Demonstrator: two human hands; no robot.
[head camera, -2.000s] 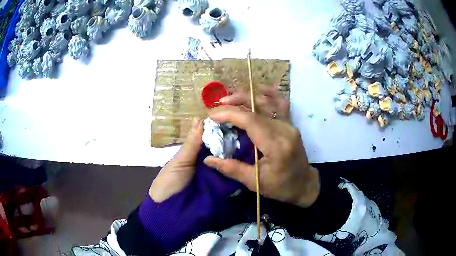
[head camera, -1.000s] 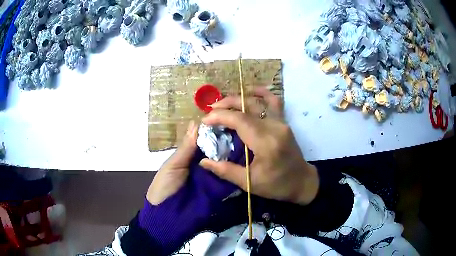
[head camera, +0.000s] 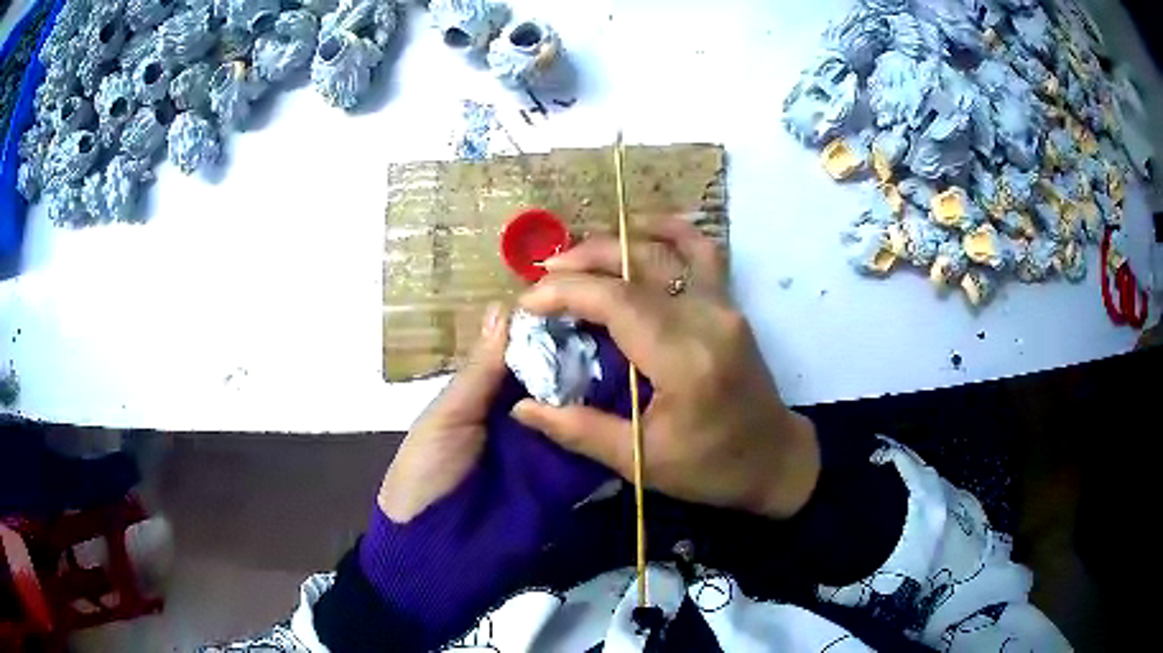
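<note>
A grey ruffled piece (head camera: 554, 359) is held between both hands over the near edge of the cardboard pad (head camera: 427, 274). My left hand (head camera: 466, 440), in a purple glove with the thumb bare, holds it from the left and below; its other fingers are mostly hidden. My right hand (head camera: 689, 383), bare with a ring, presses the piece with thumb and index finger. It also holds a thin tan stick (head camera: 634, 421), which runs lengthwise across the hand. A small red round cap (head camera: 534, 244) lies on the cardboard, just beyond my right fingertips.
A pile of hollow grey parts (head camera: 153, 83) is at the far left, beside a blue tray rim (head camera: 10, 191). Two more grey parts (head camera: 526, 54) lie beyond the cardboard. Grey-and-yellow parts (head camera: 950, 128) are piled at right, near red handles (head camera: 1122, 287). A red stool (head camera: 83, 561) is at lower left.
The view has shifted slightly. Both hands keep nearly the same grip on the grey piece, and the stick stays in my right hand.
</note>
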